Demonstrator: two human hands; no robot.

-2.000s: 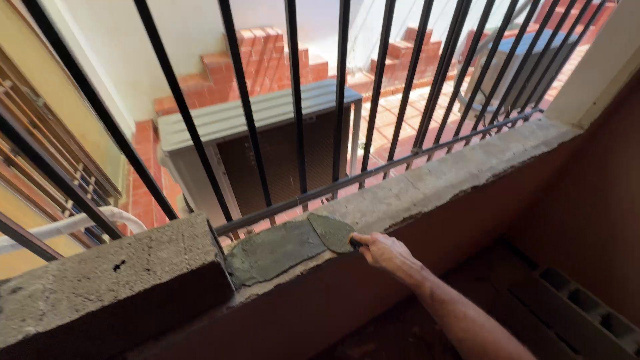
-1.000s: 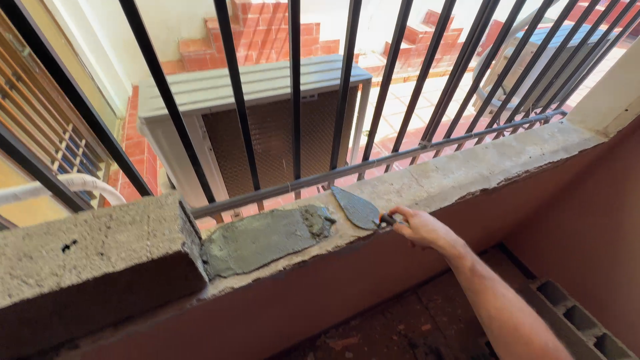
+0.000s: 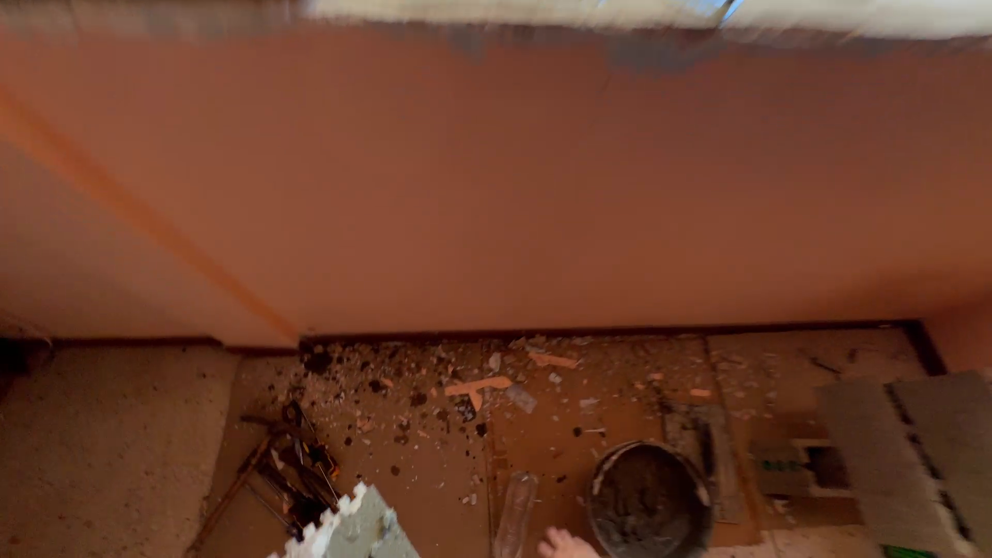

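Only the fingers of my right hand [image 3: 566, 544] show at the bottom edge, just left of a round black bucket [image 3: 651, 500] with grey mortar inside. Whether they hold anything is cut off by the frame. A notched trowel [image 3: 360, 527] with mortar on its face enters at the lower left, its toothed edge facing up and left; whatever supports it is hidden. My left hand is out of view. A clear plastic bottle [image 3: 515, 515] lies left of the bucket. The pointed trowel is not visible.
Hand tools [image 3: 291, 473] lie in a pile on the floor at lower left. Rubble and paint chips [image 3: 403, 395] litter the foot of the orange wall [image 3: 496, 186]. Concrete blocks [image 3: 891, 465] stand at lower right, past a mortar-stained board [image 3: 717, 465].
The view has swung down from the ledge and bars to the floor. My right hand, earlier at the ledge with the pointed trowel, is now low beside the bucket.
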